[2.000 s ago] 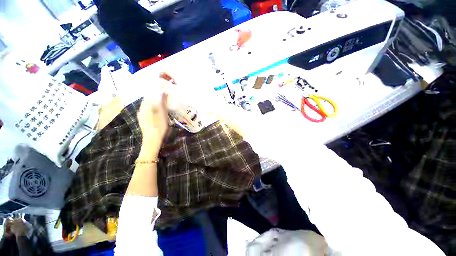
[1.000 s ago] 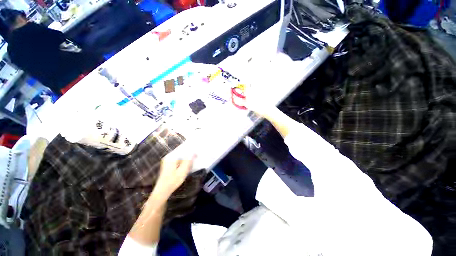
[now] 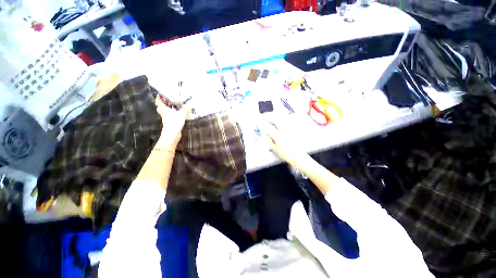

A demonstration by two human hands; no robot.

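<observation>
Dark plaid cloth [image 3: 109, 136] lies over the left part of the white table and hangs down its front edge. My left hand [image 3: 173, 122] is at the cloth's upper edge, by a small dark reddish patterned thing [image 3: 173, 102]; glare hides whether it grips it. My right hand [image 3: 276, 144] is low over the table, right of the cloth, its fingertips close together; whether they hold something small is unclear. The white sewing machine [image 3: 304, 33] stands behind, its needle area [image 3: 234, 96] between and beyond my hands.
Red-and-yellow-handled scissors [image 3: 325, 111] lie on the table [image 3: 359, 122], right of a dark square pad [image 3: 265, 106] and thin tweezers [image 3: 287, 105]. A grey box with a fan [image 3: 19, 136] is at the left. More plaid cloth [image 3: 448, 201] is heaped at the right.
My right hand has moved from the scissors back toward the cloth. My left hand has moved from the table's front edge up to the cloth's upper edge. The view has swung left.
</observation>
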